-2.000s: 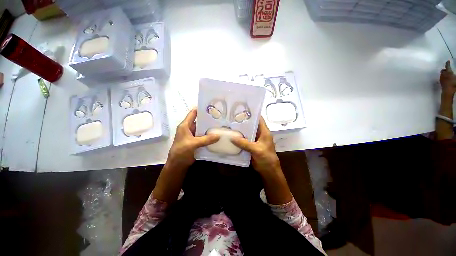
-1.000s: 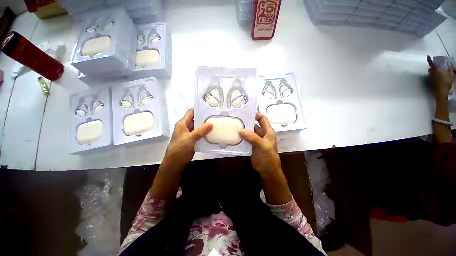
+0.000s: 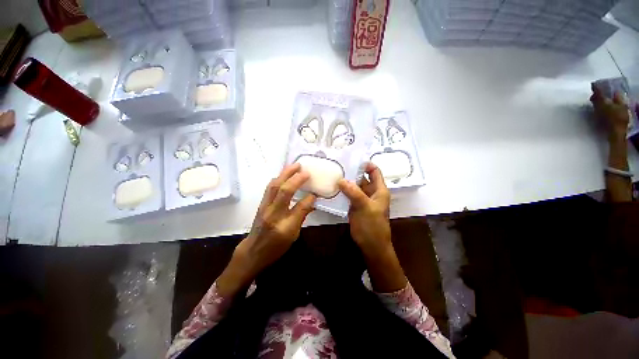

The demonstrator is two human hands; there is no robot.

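Note:
A pale translucent tray (image 3: 324, 105) is in front of me at the table's front edge, slightly tilted. Two earbuds (image 3: 340, 139) sit in its upper recesses and a cream-white charging case (image 3: 320, 175) in its lower recess. My left hand (image 3: 279, 214) has its fingertips on the case's left and lower edge. My right hand (image 3: 370, 209) grips the tray's lower right side, thumb near the case. Another filled tray (image 3: 391, 165) lies just behind it to the right, partly covered.
Filled trays (image 3: 201, 181) stand in piles at the left. A dark red cylinder (image 3: 57, 92) lies far left. Layered stacks (image 3: 515, 28) stand at the back, with a red-bordered phone (image 3: 368, 34) against one. Another person's hand (image 3: 612, 116) holds something at the right edge.
The tray has turned slightly clockwise. My left hand has let go of the tray's left side and moved its fingers onto the case. The view has shifted slightly.

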